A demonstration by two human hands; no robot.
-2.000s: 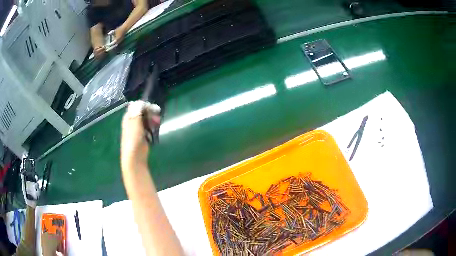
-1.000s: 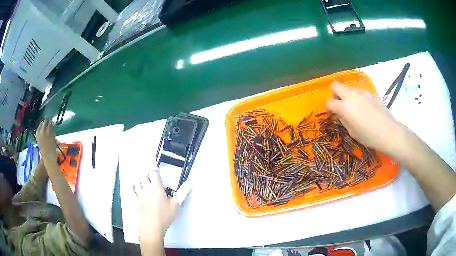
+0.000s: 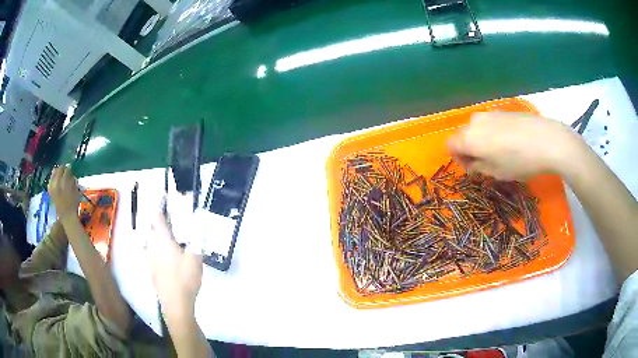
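An orange tray (image 3: 448, 294) holds a heap of thin dark brown and coppery slivers (image 3: 392, 231). My right hand (image 3: 511, 147) is over the tray's upper right part, fingertips bent down at the slivers; whether it pinches one is hidden. My left hand (image 3: 175, 262) holds a black phone middle frame (image 3: 185, 157) upright, blurred, left of the tray. A second phone frame (image 3: 234, 183) lies on the white work sheet (image 3: 280, 280), just right of the held one.
A phone frame (image 3: 453, 33) lies on the green belt (image 3: 336, 91) beyond the tray. Dark tweezers (image 3: 587, 115) lie at the sheet's right, beside small dark specks. Another worker's arm (image 3: 94, 269) is at the left, by a smaller orange tray (image 3: 105, 224). Clear plastic film (image 3: 196, 24) is at the top.
Two frames, first carried in my left hand, were at the sheet; now one is lifted and moved left, the other lies apart. My right hand came over the tray and stays there. The belt frame moved left.
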